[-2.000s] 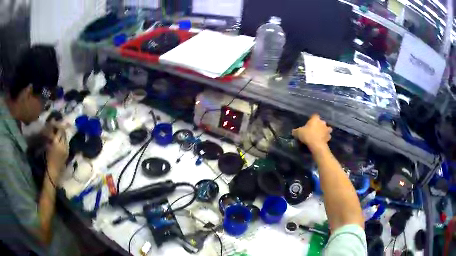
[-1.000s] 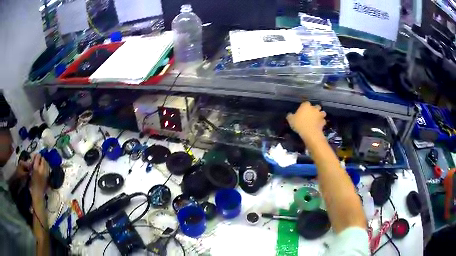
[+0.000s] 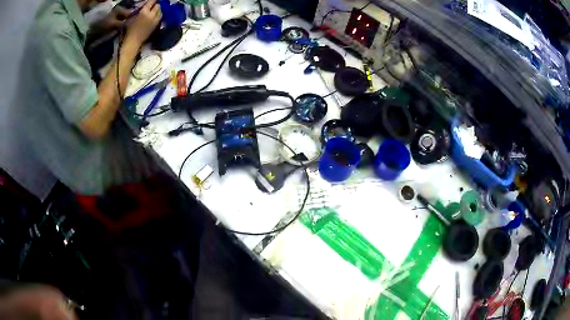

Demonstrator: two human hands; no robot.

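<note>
My left hand [image 3: 36,306] is a blurred shape cut off at the bottom left corner; its fingers cannot be made out. My right hand is out of the picture. Two blue cups [image 3: 339,160] stand mid-bench, with black ear cups and a speaker housing [image 3: 429,142] behind them. A dark blue-black board [image 3: 237,139] with a cable lies left of the cups, below a black electric screwdriver [image 3: 222,98]. Black ear cushions [image 3: 460,240] lie at the right beside a green disc [image 3: 470,207] and a slim brush-like tool [image 3: 432,209].
Another person in a green shirt [image 3: 59,81] works at the bench's left end. Green tape [image 3: 353,245] crosses the white bench top [image 3: 281,250]. A blue basket [image 3: 478,164] and a red-digit display [image 3: 362,28] stand at the back. The bench's front edge runs diagonally over dark floor.
The view has swung down and to the left. My right hand, earlier reaching out near the shelf, has left the picture. A blurred hand now shows at the bottom left.
</note>
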